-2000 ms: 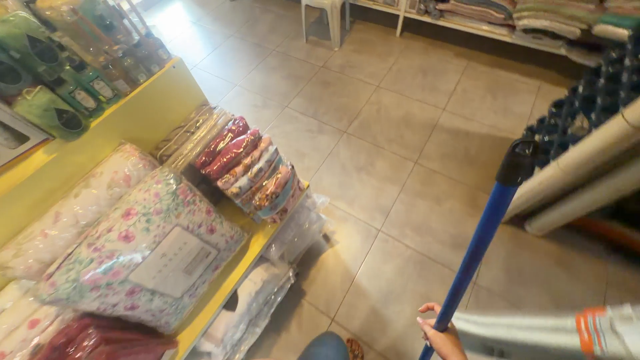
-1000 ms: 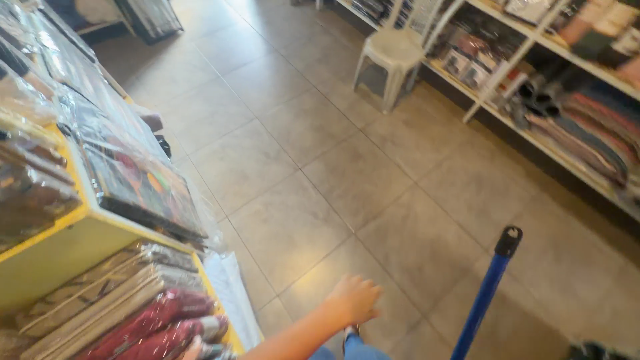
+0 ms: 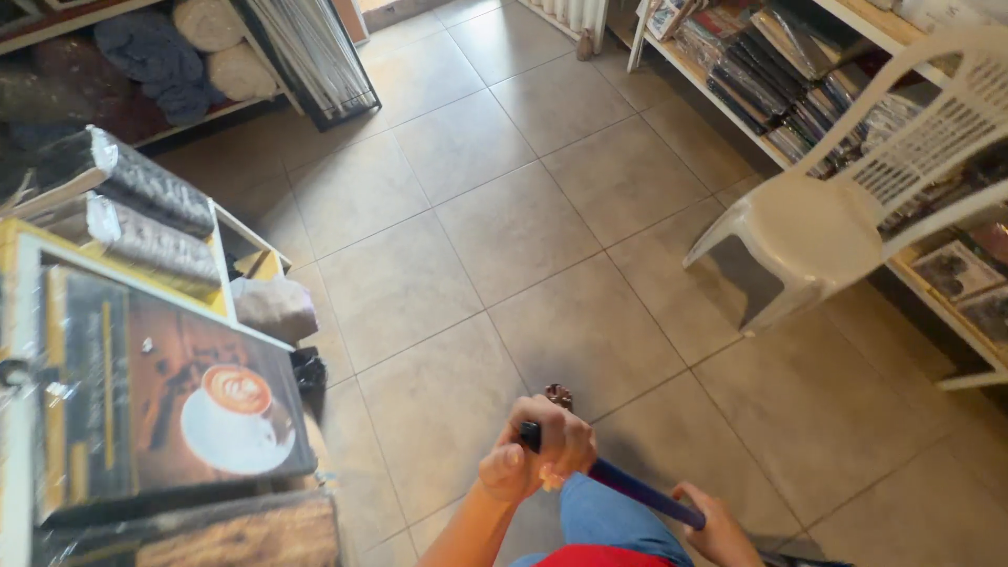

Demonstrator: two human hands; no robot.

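Note:
A blue pole (image 3: 642,492) with a black end cap slants across the bottom centre, in front of my jeans. My left hand (image 3: 543,449) is closed around its capped top end, the cap poking out between the fingers. Lower down the pole, to the right, my right hand (image 3: 709,520) grips it, fingers curled round the shaft. Dark bristles or a dark edge show at the bottom right past that hand; what they belong to is partly cut off. Under the hands lies the tiled floor (image 3: 520,228).
A white plastic chair (image 3: 815,228) stands at right before shelves of packaged goods (image 3: 772,71). At left, a display stand holds a packaged item with a coffee-cup picture (image 3: 213,394). Rolled textiles (image 3: 157,63) fill a shelf at upper left, beside a black-framed rack (image 3: 315,55).
The view has moved along the aisle, with the chair now nearer. My left hand, off the pole one second ago, now holds its top end. My right hand has come into view on the shaft.

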